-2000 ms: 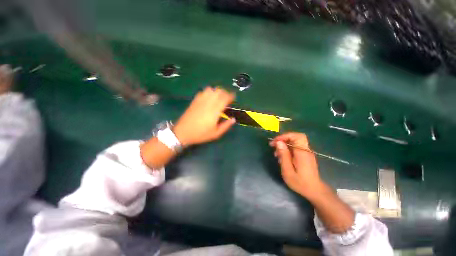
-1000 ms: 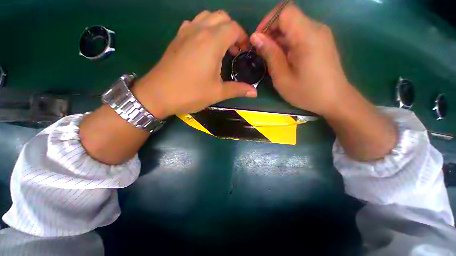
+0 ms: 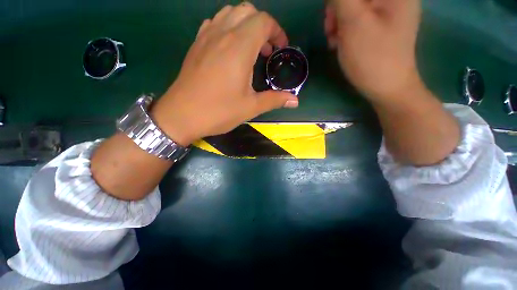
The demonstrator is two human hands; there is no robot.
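Note:
A round watch head [image 3: 287, 69] with black face and silver rim is at the upper middle, over the green belt surface. My left hand [image 3: 229, 76] holds it from the left, thumb at its lower edge and fingers at its upper left edge. A silver bracelet watch [image 3: 150, 130] is on my left wrist. My right hand [image 3: 377, 48] is at the top edge, right of the watch head and apart from it. It is blurred, partly cut off, with its fingertips mostly hidden; no tool can be made out in it.
Another watch head [image 3: 103, 58] lies on the green belt [image 3: 45, 85] at the left. Two more, one a tilted-looking oval [image 3: 473, 86], lie at the right. A yellow and black striped marker [image 3: 278, 141] lies along the belt edge below my hands. Thin pale strips show at the far right.
My right hand has moved up and right, away from the watch head; the thin tool seen in it earlier no longer shows. My left hand, reaching at first, holds the watch head in the last two frames.

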